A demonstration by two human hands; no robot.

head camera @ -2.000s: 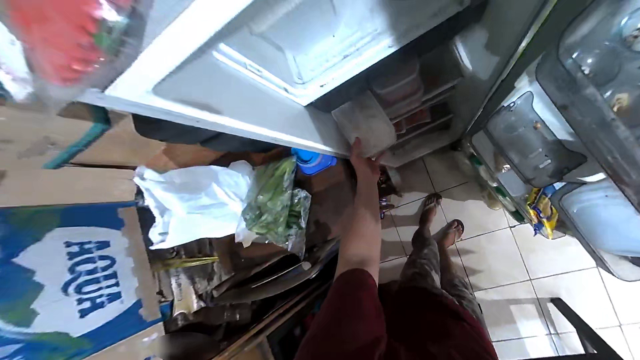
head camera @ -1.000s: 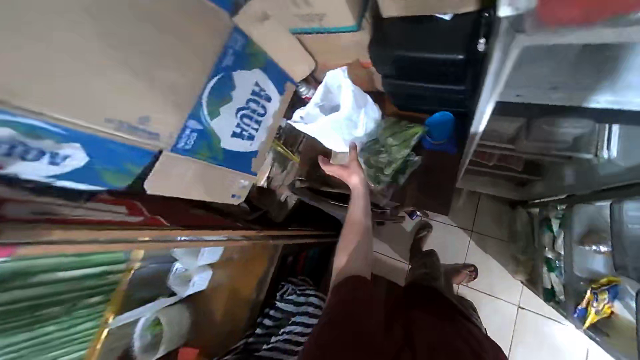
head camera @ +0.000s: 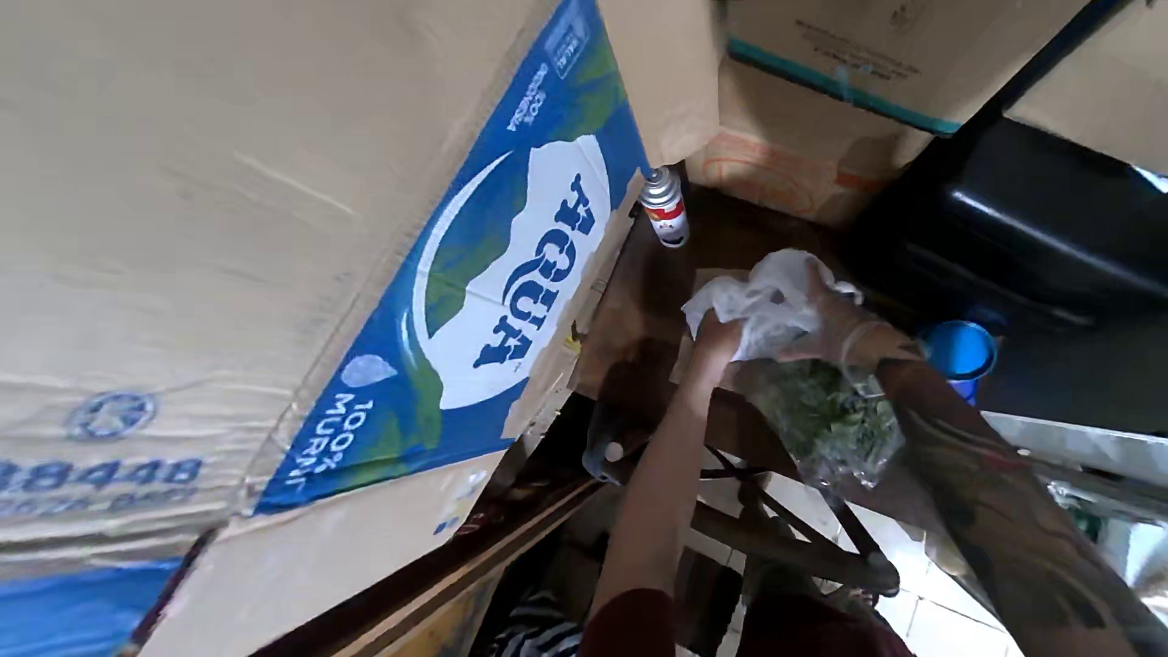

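Low on a brown surface, a crumpled white plastic bag lies between my two hands. My left hand grips its near left edge. My right hand is on its right side, with the fingers partly hidden in the plastic. Just below the right hand, beside the forearm, is a clear plastic bag of leafy green vegetables. The forearm covers some of its right side.
A large cardboard box with a blue printed panel fills the left. A gas canister stands behind the bag. To the right are a blue plastic cup and a black container. More cartons stand at the back.
The view has swung toward the cardboard boxes. My left hand has gone from the refrigerator's shelves to the white bag, and my right hand has come into view on it. The bag looks more bunched up.
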